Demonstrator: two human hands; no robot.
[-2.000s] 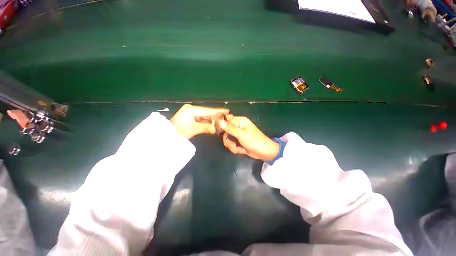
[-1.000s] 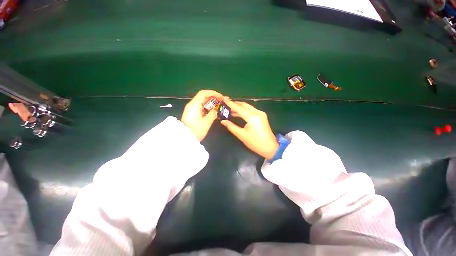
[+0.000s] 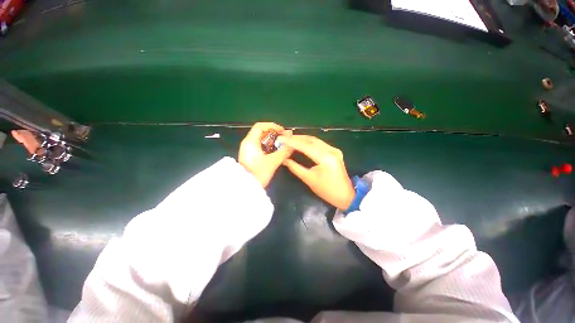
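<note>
My left hand (image 3: pixel 259 158) holds a small electronic module (image 3: pixel 270 141), dark with coppery and silver parts, between thumb and fingers near the belt seam. My right hand (image 3: pixel 323 169), with a blue wristband (image 3: pixel 359 192) at the cuff, meets it from the right. Its thumb and index fingertips pinch a small whitish piece (image 3: pixel 280 144) against the module; whether the two are joined cannot be told. Another module (image 3: pixel 367 107), silver, yellow and black, lies on the green belt beyond the seam. A dark flex-cable part (image 3: pixel 409 106) with an orange-yellow end lies to its right.
Shiny round metal housings (image 3: pixel 53 154) cluster at the left by a metal post (image 3: pixel 39 117). A white scrap (image 3: pixel 212 135) lies below the seam (image 3: pixel 170 123). A black case (image 3: pixel 495 31) bears white paper (image 3: pixel 444 11). Red pieces (image 3: pixel 561 170) and small parts (image 3: pixel 543 107) lie at right.
My hands came up towards the seam and slightly right. The module showed open between them one second ago, with a dark piece at my right fingertips; now my right fingers cover more of it.
</note>
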